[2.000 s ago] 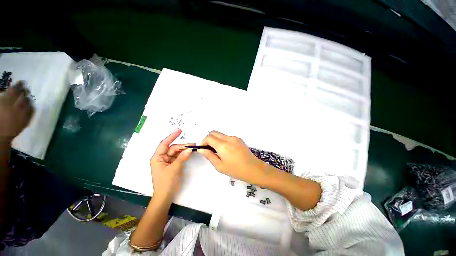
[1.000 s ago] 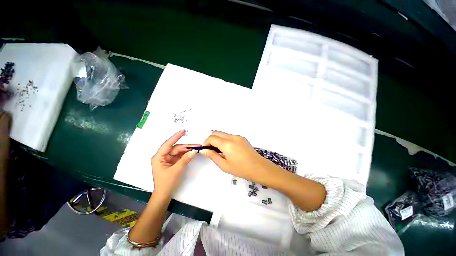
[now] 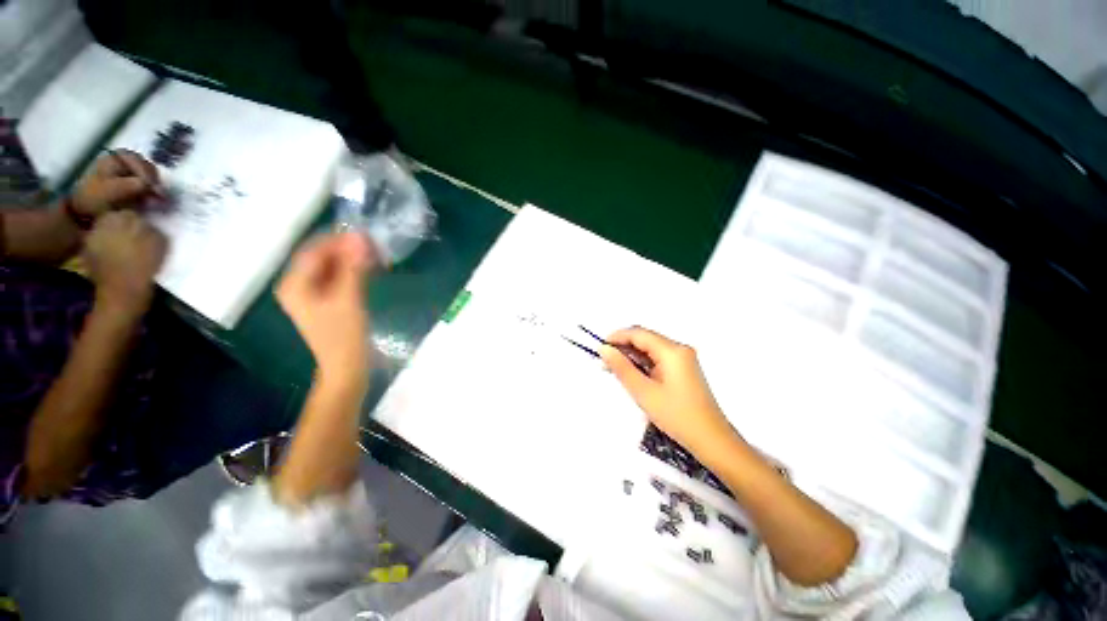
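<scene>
My right hand holds black tweezers over the white work pad; their two arms are apart and point left toward tiny grey specks. My left hand is raised left of the pad, in front of the clear plastic bag, and is blurred; I cannot tell whether it holds anything. Dark small parts are heaped under my right forearm. Several separate dark parts lie spread in the pale compartment nearer my body.
A white compartment tray lies beyond at the right. The clear plastic bag lies left of the pad. Another person's hands work at a white pad with dark parts at far left. A dark bag shows at the lower right edge.
My left hand has left the right hand and moved up and left to the clear bag. The tweezers have opened and now point at the specks. The view has shifted left.
</scene>
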